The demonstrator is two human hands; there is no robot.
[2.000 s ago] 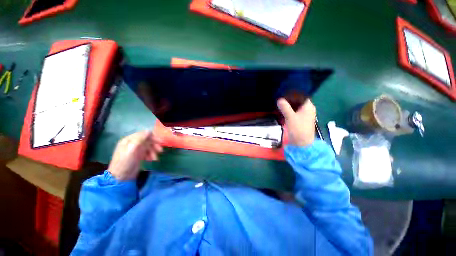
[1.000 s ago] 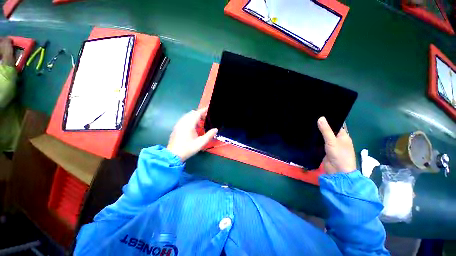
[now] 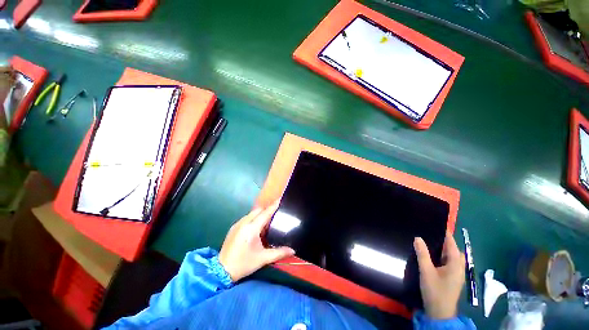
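Observation:
A black glossy LCD panel (image 3: 361, 222) lies face up on a red foam pad (image 3: 374, 171) in front of me, with ceiling lights reflected in it. My left hand (image 3: 250, 243) holds its left edge, thumb at the lower left corner. My right hand (image 3: 440, 274) holds its right edge, thumb on the glass. The panel hides whatever lies beneath it.
A white backlight unit (image 3: 126, 155) lies on a red pad at left, beside a black bar (image 3: 197, 161). Another white unit (image 3: 387, 67) is on a pad beyond. Pen-like tool (image 3: 470, 267), white scrap (image 3: 493, 291), brown cylinder (image 3: 557, 276) at right. Yellow-green pliers (image 3: 50, 95) and carton (image 3: 77, 242) at left.
The panel was tilted up over the pad and now lies down on it. My left hand has gone from off the panel to its left edge. The view has shifted, and the pen-like tool shows more clearly.

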